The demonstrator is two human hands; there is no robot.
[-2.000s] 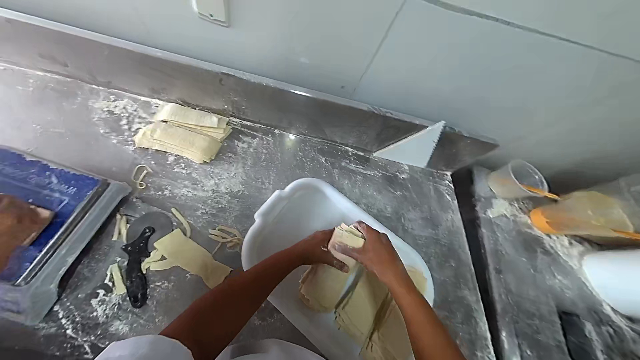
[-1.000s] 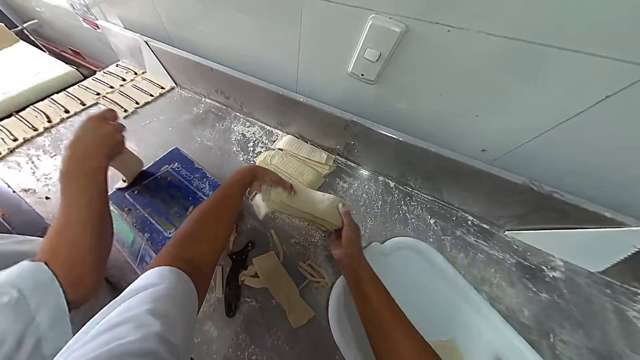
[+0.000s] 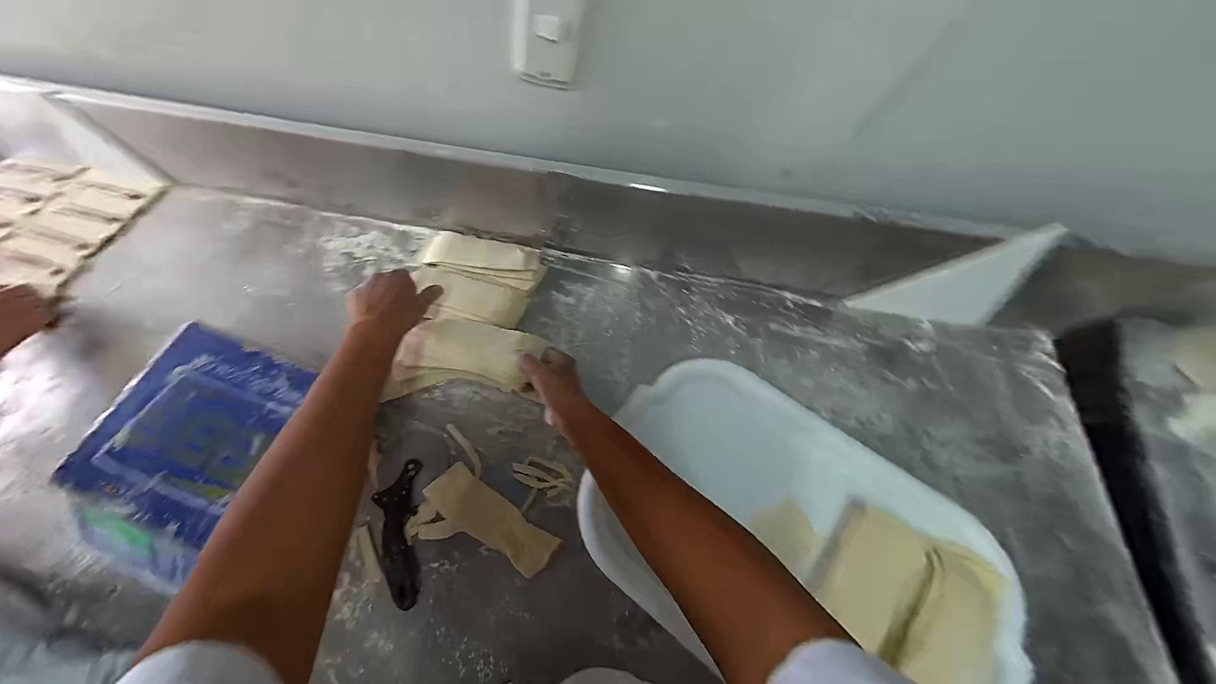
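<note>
A stack of flat dough strips lies on the floured steel table, held at both ends. My left hand grips its left end, and my right hand pinches its right end. Just behind it, more stacked dough strips rest near the backsplash. A white plastic tub at the right holds further stacks of dough pieces. Between my forearms lie a black-handled tool, a loose dough piece and thin dough scraps.
A blue-lidded container, dusted with flour, stands left of my left forearm. Rows of dough pieces with dark filling lie at the far left, beside another person's hand. A steel backsplash borders the table; a gap runs along its right edge.
Two seconds ago my hands held a dough stack over the white tub; a second ago they held one above the table. Now it is down beside the other stacks. The view has swung about.
</note>
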